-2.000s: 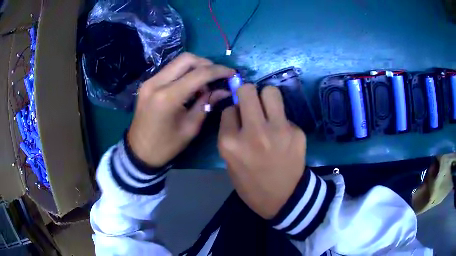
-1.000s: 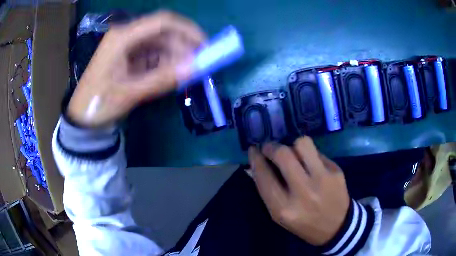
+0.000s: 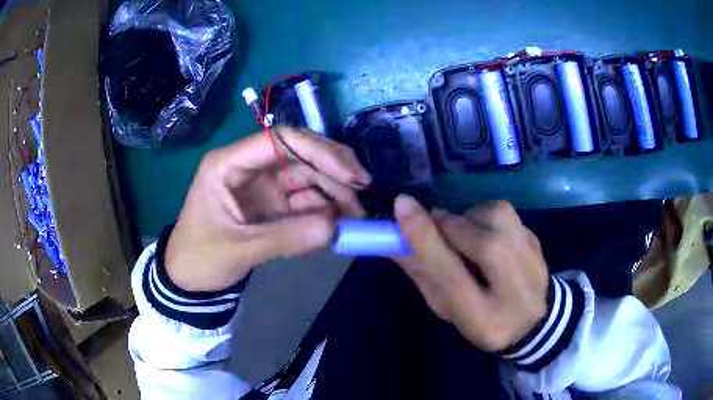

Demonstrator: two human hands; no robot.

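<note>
A blue battery (image 3: 370, 237) lies level between my two hands above the table's front edge. My left hand (image 3: 274, 205) holds its left end. My right hand (image 3: 473, 269) has thumb and fingers at its right end. Red and black leads with a white connector plug (image 3: 250, 95) run up over my left fingers. Behind my hands is a black housing half (image 3: 387, 144) with no battery in it. Left of it a housing holds a battery (image 3: 309, 107), partly hidden by my left hand. To the right, several housings in a row hold batteries (image 3: 499, 117).
A clear plastic bag (image 3: 205, 48) of black parts lies at the upper left. A large cardboard carton (image 3: 78, 156) of blue cells stands at the far left. The table's front edge runs below the housings. A yellowish object (image 3: 674, 258) is at the right edge.
My left hand has come down and right with the battery, and my right hand has risen from the empty housing to meet it. The housings sit higher in view. The plastic bag shows again.
</note>
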